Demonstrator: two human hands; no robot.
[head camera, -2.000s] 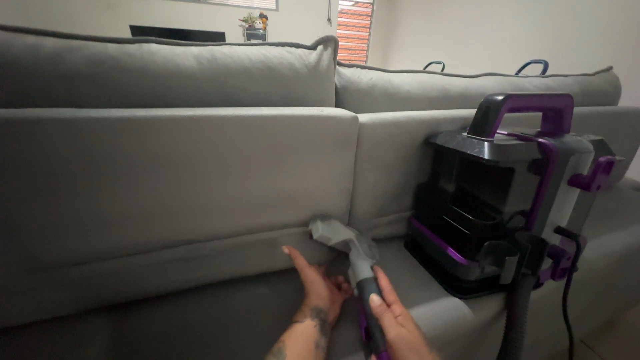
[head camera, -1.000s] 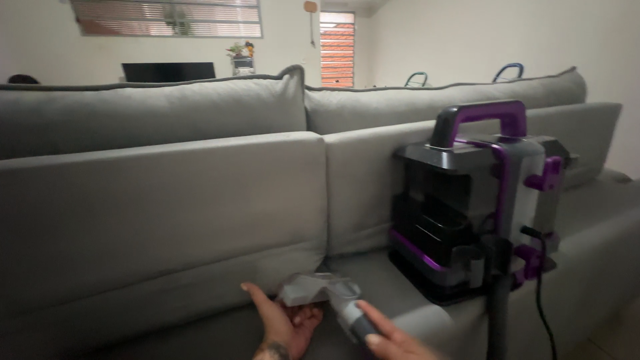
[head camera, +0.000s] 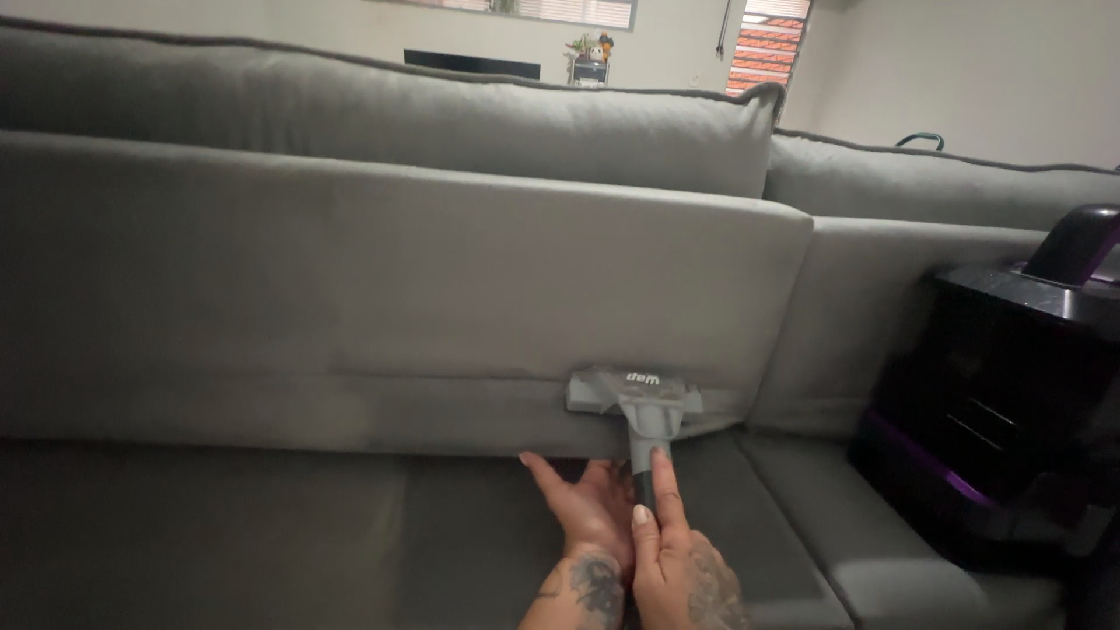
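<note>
My right hand (head camera: 678, 551) is closed around the dark handle of a grey and clear upholstery nozzle (head camera: 652, 407) marked Wap, its index finger stretched along the neck. The nozzle head lies against the lower part of the grey sofa backrest (head camera: 420, 280), near the seam between two sections. Just left of the handle, my left hand (head camera: 591, 516) is palm up with its thumb spread, by the bottom edge of the backrest; its fingertips are partly hidden behind the handle. Whether they touch the handle or the fabric, I cannot tell.
A black and purple portable extractor machine (head camera: 997, 420) stands on the sofa seat (head camera: 787, 542) at the right. Grey cushions (head camera: 525, 122) with dark piping rise behind the backrest. Beyond them are a dark screen (head camera: 472, 64), a small plant stand (head camera: 590, 68) and a slatted window (head camera: 768, 48).
The nozzle has gone from near the bottom of the backrest by the seam up onto its lower panel, now pressed flat there. The view has shifted, leaving the machine partly out at the right.
</note>
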